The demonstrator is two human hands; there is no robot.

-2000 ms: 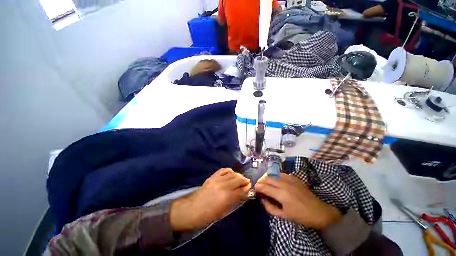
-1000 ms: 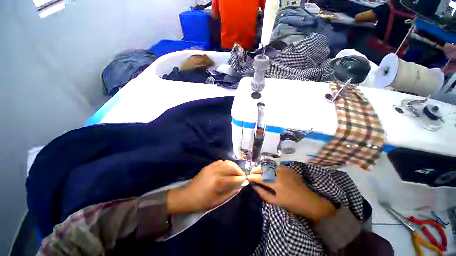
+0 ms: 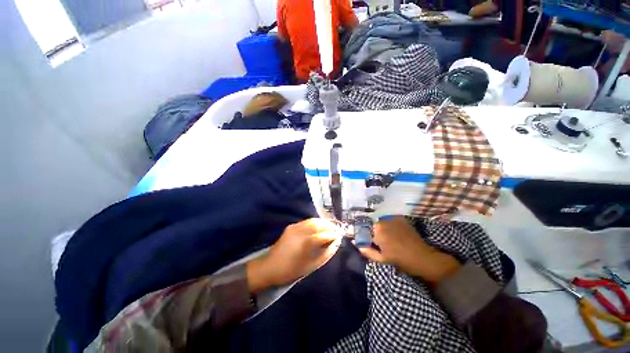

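Observation:
The navy fabric panel [image 3: 186, 214] spreads over the table left of the needle and down into the lap. The checked fabric [image 3: 414, 310] lies bunched at the right, under my right forearm. The white sewing machine [image 3: 387, 148] has its lit presser foot [image 3: 340, 224] over the cloth. My left hand [image 3: 300, 249] pinches the navy fabric edge just left of and in front of the foot. My right hand [image 3: 397, 248] is just right of the foot, fingertips on the cloth edge, partly hidden by the seam guide [image 3: 363, 231].
Scissors [image 3: 599, 310] lie at the right. Plaid pin cloth [image 3: 464, 165] drapes over the machine head. A thread cone [image 3: 552, 83] stands behind. Cloth piles [image 3: 394, 55], a blue bin [image 3: 261, 56] and a person in orange [image 3: 307, 34] are at the back. A white wall [image 3: 69, 131] is at left.
The view has shifted, so the machine sits further left. Both hands moved from in front of the foot up close beside it, and are now slightly apart.

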